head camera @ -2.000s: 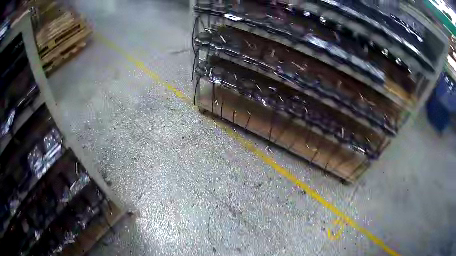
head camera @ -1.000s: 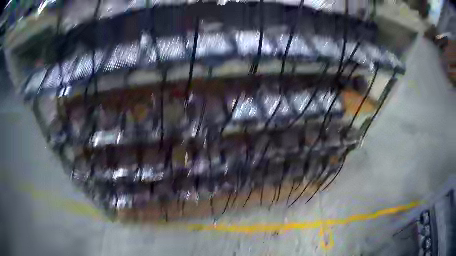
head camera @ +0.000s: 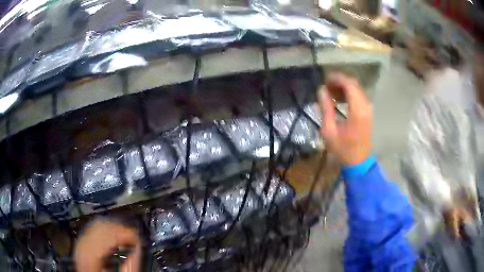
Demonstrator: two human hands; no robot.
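My right hand [head camera: 347,125], in a blue sleeve, is raised at the right end of the upper shelves. Its fingers are bent and apart, with nothing clearly held. My left hand [head camera: 109,247] is blurred and cut off by the bottom edge, in front of the lower lamps; its grip is unclear. A row of square LED work lights [head camera: 207,146] lies on the middle shelf, clear dotted lenses showing. Another row of lamps [head camera: 170,223] sits on the shelf below. Black power cables [head camera: 269,106] hang down in front of the shelves. Crinkled plastic film [head camera: 212,26] covers the top shelf's contents.
The pale shelf edge [head camera: 159,74] of the loaded rack curves across the view. At the right, a person in a light top [head camera: 443,138] stands close beyond my right arm. Grey floor [head camera: 395,114] shows between the rack and that person.
The view has moved from between racks up close to the loaded rack. Both my hands have come into view, and the other person now shows at the right.
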